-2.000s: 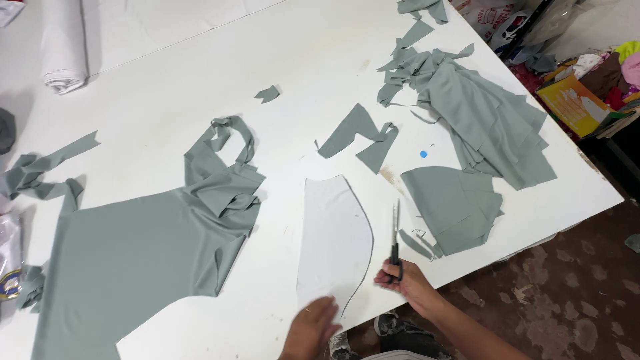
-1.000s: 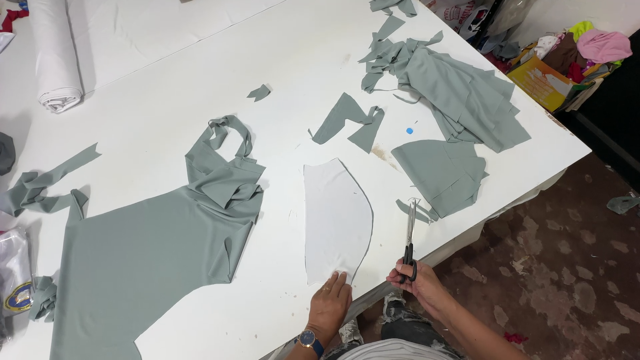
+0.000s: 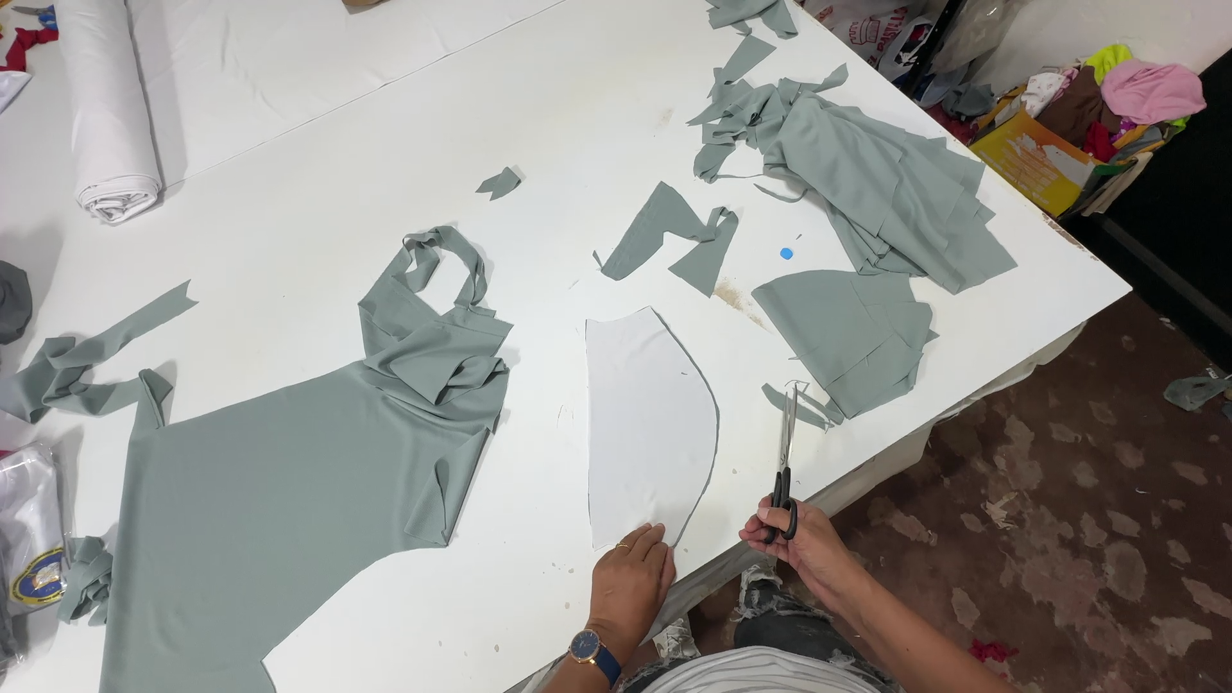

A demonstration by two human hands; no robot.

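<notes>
My left hand (image 3: 630,582), with a wristwatch and a ring, rests on the lower end of a white cut fabric piece (image 3: 647,423) lying flat on the white table. The piece has a straight left edge and a curved right edge with a dark outline. My right hand (image 3: 794,539) holds black-handled scissors (image 3: 786,452) by the handles, blades pointing away from me. The blade tips lie over thin grey-green scraps (image 3: 799,406). Beside them is a small stack of cut grey-green pieces (image 3: 847,337). A large grey-green cloth (image 3: 260,510) spreads on the left.
A heap of grey-green cut fabric (image 3: 866,183) lies at the upper right, with loose scraps (image 3: 654,231) nearer the middle. A white fabric roll (image 3: 111,115) is at the upper left. A box of coloured cloths (image 3: 1035,159) stands beyond the right table edge (image 3: 1049,337).
My left hand has come down onto the lower end of the white piece, where it was lifted and blurred two seconds ago. The scissors remain in my right hand.
</notes>
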